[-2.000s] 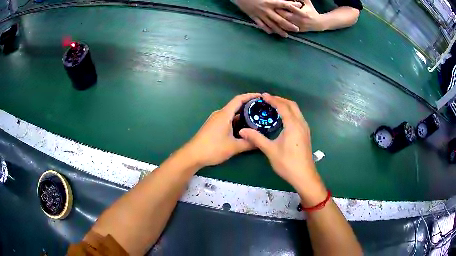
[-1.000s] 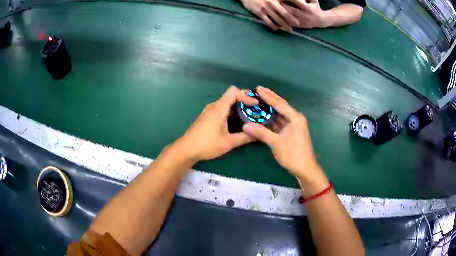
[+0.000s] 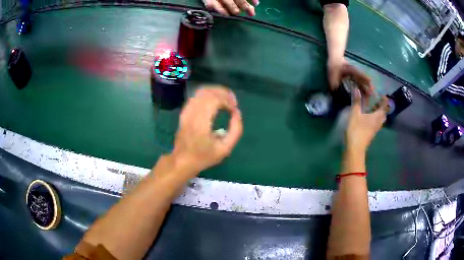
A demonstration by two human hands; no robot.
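A speaker unit [image 3: 170, 84] stands on the green belt with red and cyan lights glowing on top. My left hand [image 3: 208, 127] is just right of it, slightly blurred, fingers curved with a gap, holding nothing. My right hand [image 3: 367, 119] is open at the right, its fingers near a dark speaker body [image 3: 343, 94]; contact cannot be told. Another person's hand reaches that same body from behind. A pale-faced end cap [image 3: 318, 104] lies just left of that body.
A dark unit [image 3: 195, 33] stands at the far edge, another [image 3: 19, 68] at far left. More units [image 3: 399, 101] lie at right. A tan-rimmed parts dish [image 3: 44, 204] sits on the near bench, beyond the white belt edge [image 3: 254, 197]. Another person's hand [image 3: 231, 6] is at the top.
My hands have parted and the lit unit now stands on the belt at left. My right hand has moved right. The person opposite has reached to the right-hand units. Another dark unit appears at the far edge.
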